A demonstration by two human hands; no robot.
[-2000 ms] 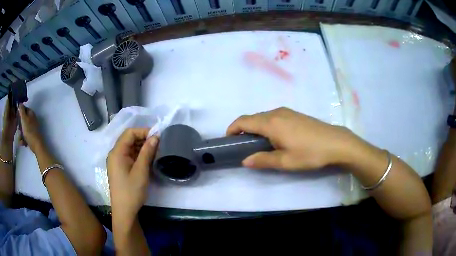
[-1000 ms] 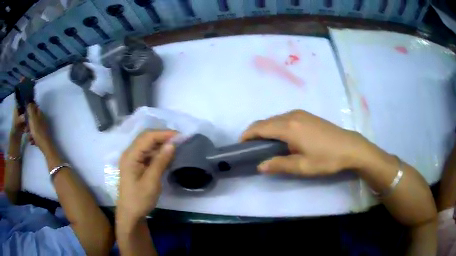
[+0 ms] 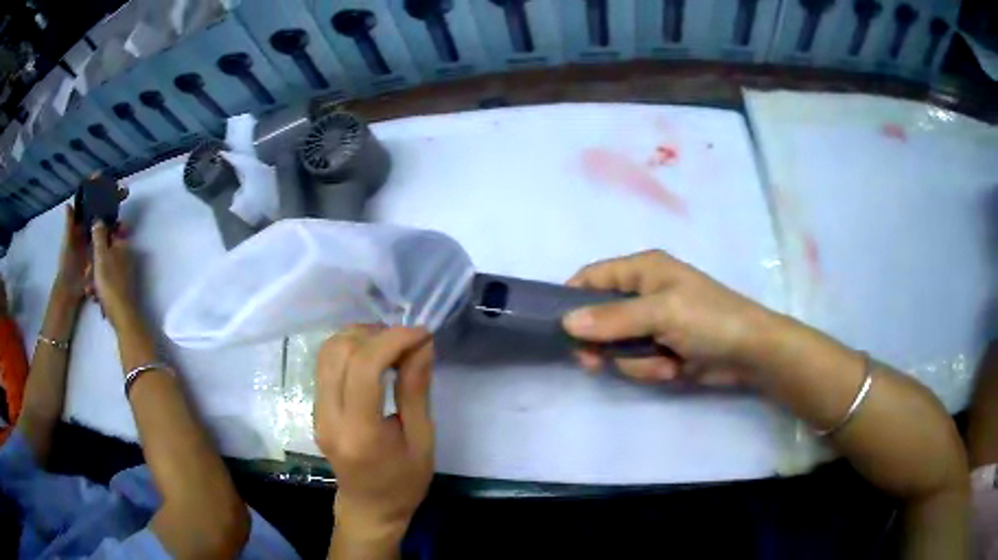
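Observation:
A grey handheld fan [image 3: 525,310] lies sideways before me, its head at the left inside a milky white protective bag [image 3: 296,279]. The bag's open end spreads to the left past the head, and the handle is uncovered. My right hand [image 3: 668,323] is closed around the handle's right end. My left hand [image 3: 378,410] pinches the bag's lower edge beside the fan head. The head's face is hidden by the film.
Several unbagged grey fans [image 3: 348,164] lie at the back left with white scraps between them. A row of pale blue boxes [image 3: 514,33] stands along the far side. At the left, another person's hands [image 3: 104,263] hold a dark object. White sheets [image 3: 875,252] cover the surface.
The bag, crumpled behind the fan head before, is now over the head and spread out to the left. The fan has turned, and my left hand has moved right and down.

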